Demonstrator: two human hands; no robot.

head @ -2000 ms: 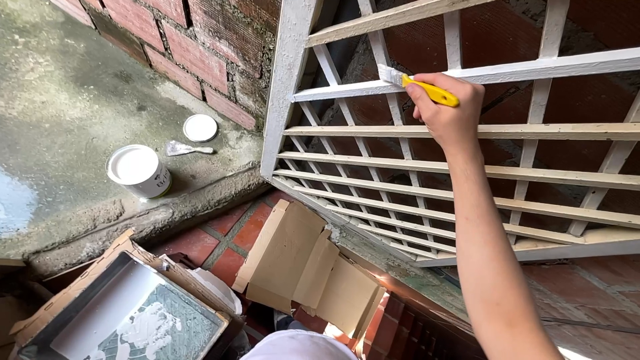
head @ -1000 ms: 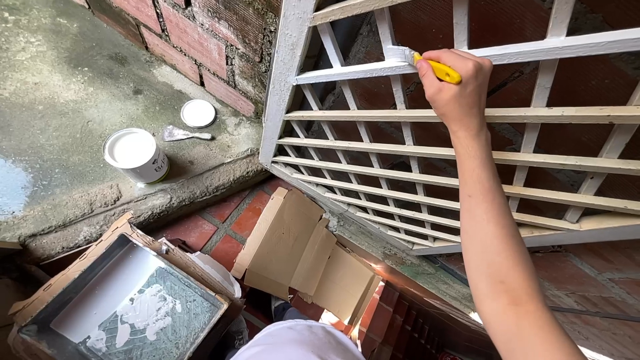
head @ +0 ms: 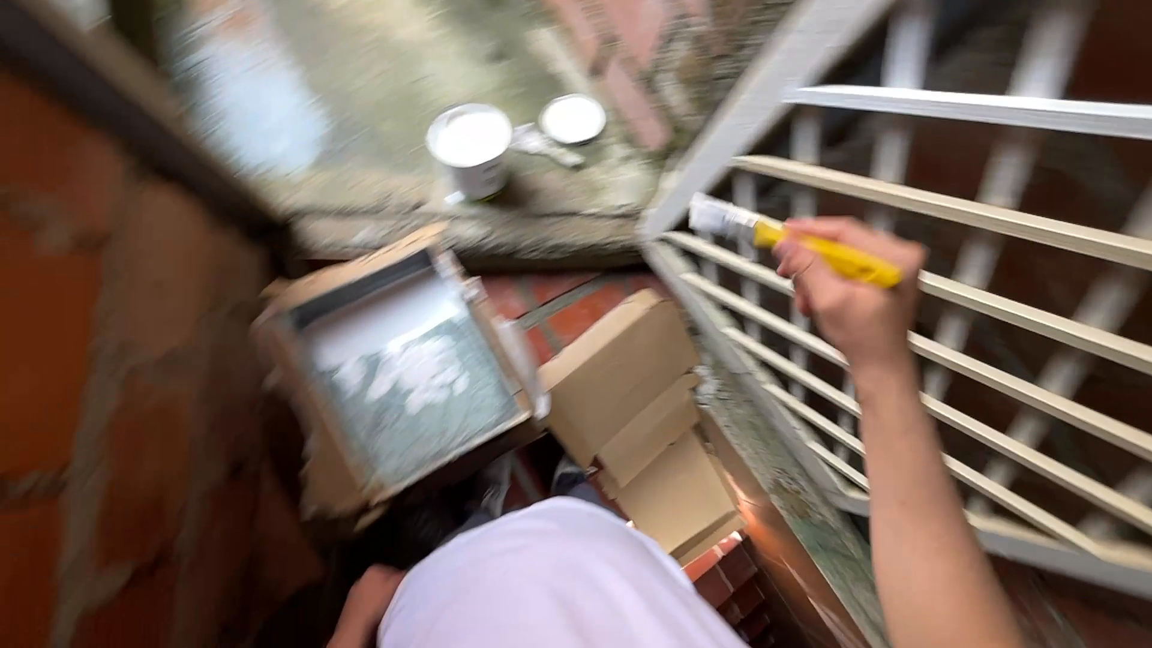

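My right hand grips the yellow handle of a paintbrush, its white-coated bristles pointing left near the corner of a slatted frame. Some of the frame's bars look white, others cream. At the bottom edge, beside my white shirt, part of my left hand or wrist shows; its fingers are hidden. An open can of white paint stands on the concrete ledge, with a second white-smeared brush and a round lid to its right. The view is blurred.
A paint tray with white paint patches sits in a torn cardboard box left of my body. Folded cardboard lies over the red tiles. A brick wall rises at the left, and the concrete edge runs below the can.
The view has swung left and down. The brush in my right hand has come away from the white bar where its bristles were, and is now near the frame's corner. Part of my left arm has appeared.
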